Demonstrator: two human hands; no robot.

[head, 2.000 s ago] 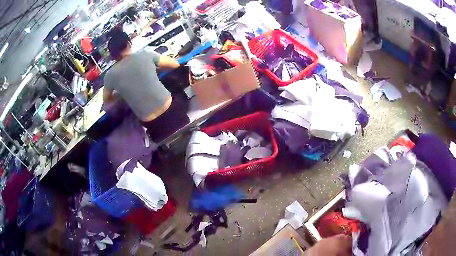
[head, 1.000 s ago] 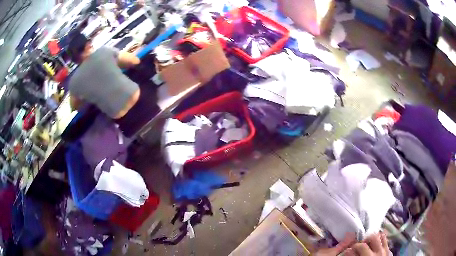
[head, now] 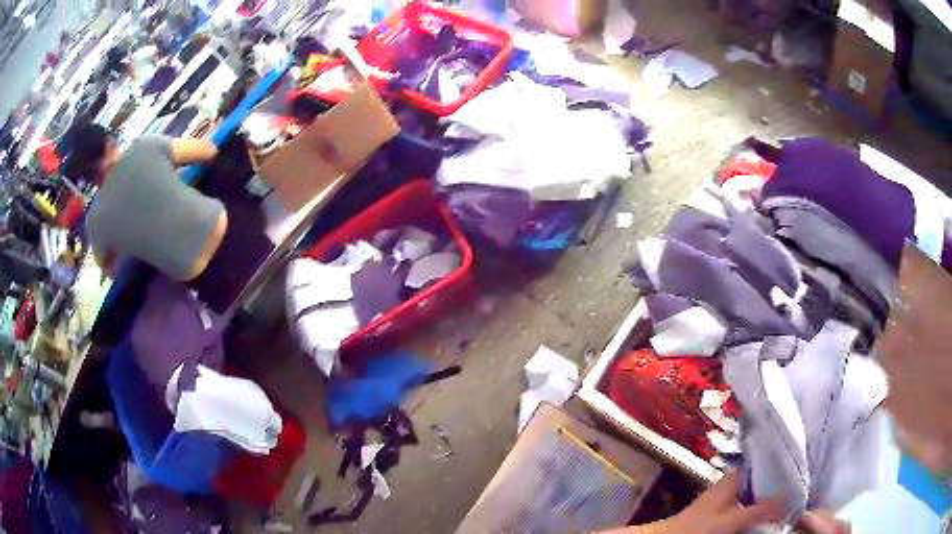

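Observation:
Pale-lilac panels [head: 830,417] with thin dark lines along their edges hang or lie at the lower right. My left hand [head: 726,513] is at their lower end, at the bottom edge of the picture, with its fingers on the fabric. Only a small part of my right hand [head: 825,522] shows beside it, cut off by the bottom edge; its grip is hidden. Grey-purple pieces [head: 731,261] and a deep purple folded panel [head: 840,193] are heaped beyond the pale panels.
A pale-rimmed tray [head: 652,443] with red-orange items stands left of my hands, beside a flat tan board [head: 564,485]. Red crates [head: 454,276], a blue crate [head: 141,428] and a cardboard box [head: 329,151] stand further off. A person in grey [head: 157,214] is at the left. Scraps [head: 548,381] litter the floor.
The view has shifted, so the crates sit further left. The pale panels are now spread closer to me, and more of the tray's red-orange contents shows. Both hands now show at the bottom.

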